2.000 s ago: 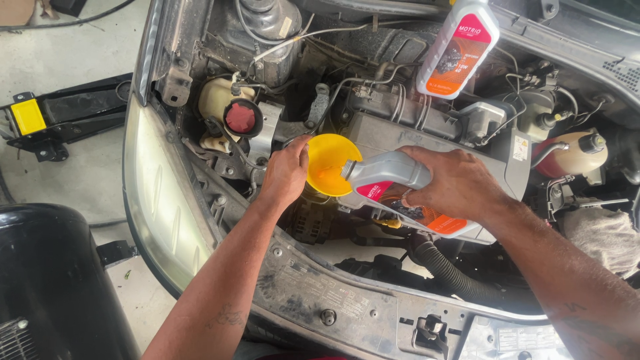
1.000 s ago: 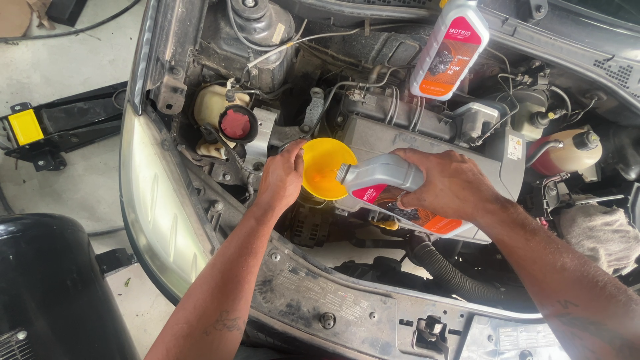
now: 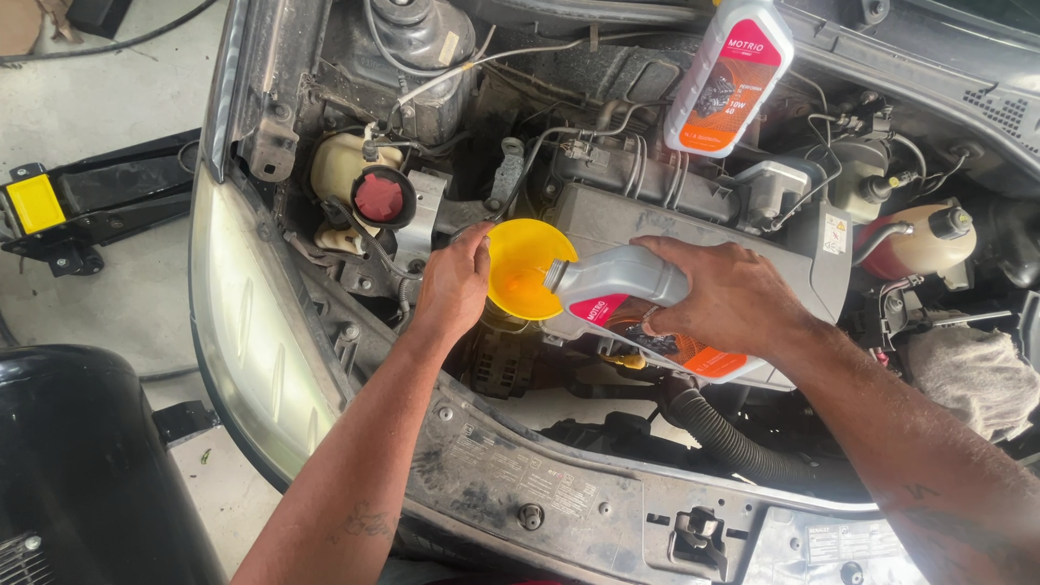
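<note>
My left hand grips the left rim of a yellow plastic funnel, which stands over the front left of the engine; its lower end is hidden. My right hand holds a grey Motrio engine oil bottle, tilted on its side with its uncapped mouth over the funnel's right edge. Amber oil shows inside the funnel. A second Motrio oil bottle stands upright at the back of the engine, behind the grey engine cover.
Left of the funnel is a reservoir with a red cap. A coolant tank and a cloth rag lie at the right. The headlight and front crossmember border the bay. A black jack and black tank stand outside.
</note>
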